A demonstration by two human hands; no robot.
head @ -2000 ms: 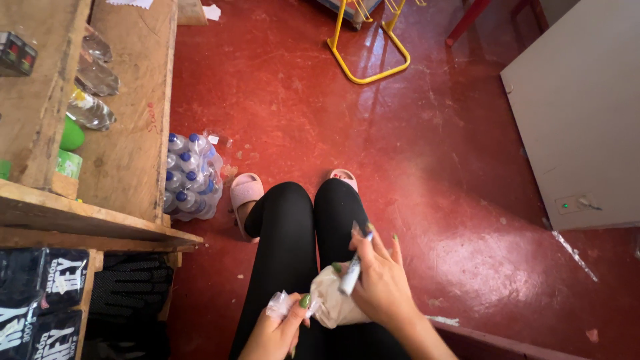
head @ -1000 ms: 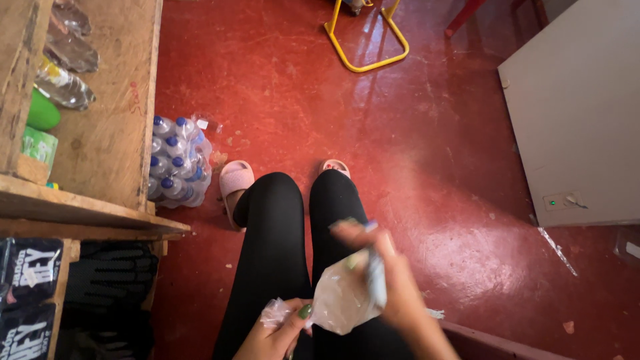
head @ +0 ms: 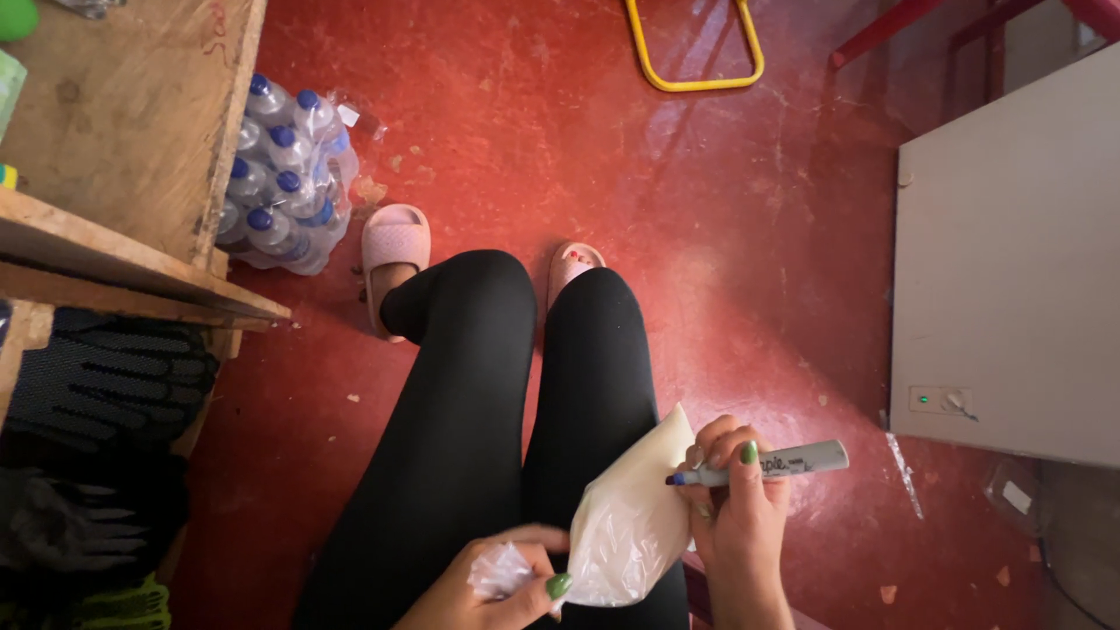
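A clear plastic bag with pale contents lies over my right thigh, at the lower middle of the view. My left hand grips the gathered clear plastic at the bag's lower left, thumb near its corner. My right hand holds a grey Sharpie marker, its dark blue tip uncapped and pointing left over the upper part of the bag. The fingers of my right hand are close against the bag's right edge; whether they also grip it I cannot tell.
Wooden shelving stands at the left, with dark gloves lower down. A wrapped pack of bottles with blue caps is on the red floor. A yellow metal frame is ahead, a white appliance at the right.
The marker now points left with its dark tip over the bag; two seconds ago it stood steeply in my right hand. The bag is spread out more. The view has shifted somewhat.
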